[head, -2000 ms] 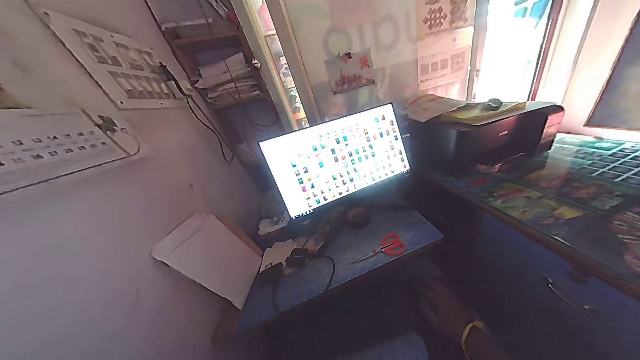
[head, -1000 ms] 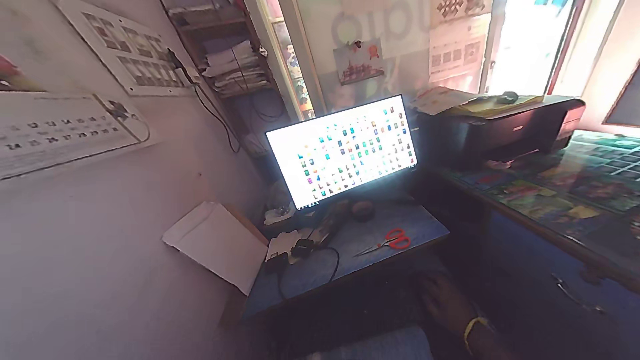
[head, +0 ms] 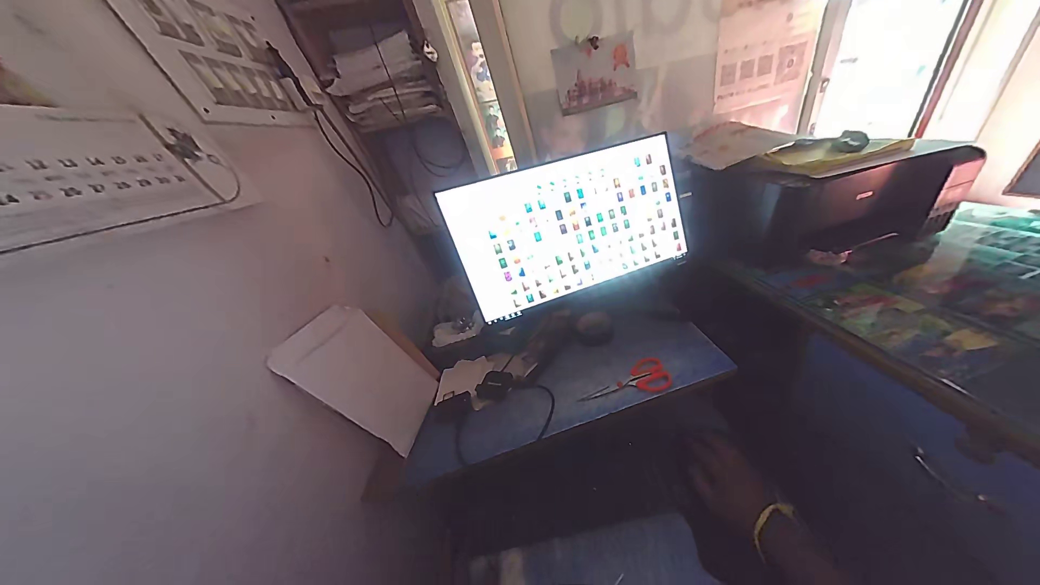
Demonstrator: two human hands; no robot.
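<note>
My right hand [head: 723,479], with a yellow band at the wrist, rests low in deep shadow below the desk's right front corner. Whether it holds anything there is too dark to tell. My left hand is out of view. Above and left of the right hand, orange-handled scissors [head: 646,376] lie on the blue desk top [head: 585,418]. A lit monitor [head: 569,227] showing many small icons stands at the back of the desk. Left of the scissors are a black cable with a black adapter [head: 494,385] and some papers [head: 461,380].
A white folder or envelope [head: 357,374] leans on the left wall. At right, a black printer [head: 845,195] with papers on top stands on a glass-topped counter [head: 910,301]. Stacked papers [head: 386,77] fill a shelf behind. A calendar [head: 89,175] hangs at left.
</note>
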